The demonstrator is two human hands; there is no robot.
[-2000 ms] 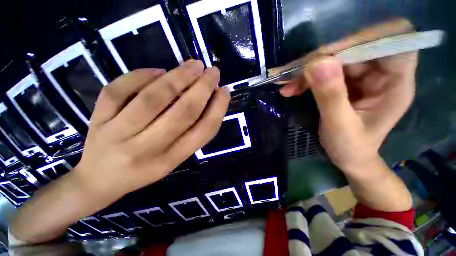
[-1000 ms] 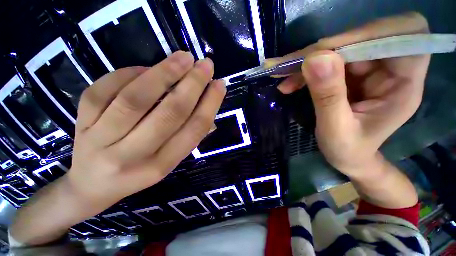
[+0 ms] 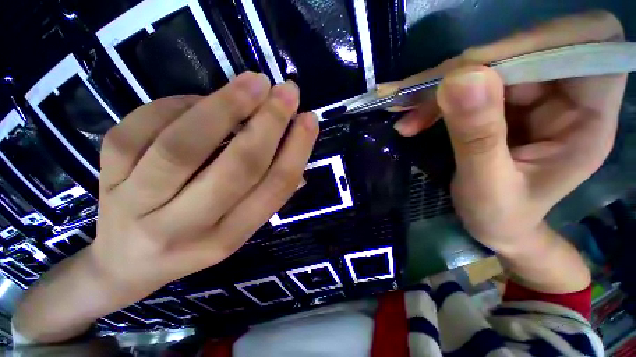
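My right hand [image 3: 537, 132] holds a pen-length hand tool [image 3: 558, 64] with a pale flat handle and a thin metal tip. The tip is at the dark slot in the short edge of a white-bordered panel [image 3: 371, 52] in the glossy black tray [image 3: 335, 233]. A tiny dark piece may be at the tip, too small to tell. My left hand [image 3: 202, 167] is palm down over the tray, its fingertips at the panel's near edge beside the slot. A small pale bit shows under its little finger; whether the hand grips anything is hidden.
More white-bordered panels [image 3: 150, 31] stand in a row at the upper left. A sideways panel [image 3: 346, 183] lies mid-tray, and a row of panels [image 3: 369, 265] runs along the near side. The dark green-grey bench [image 3: 436, 244] is right of the tray.
The tool tip has stayed around the same panel's slot. My right hand has shifted slightly right. My left hand moved a little left earlier, and the tray view has shifted slightly.
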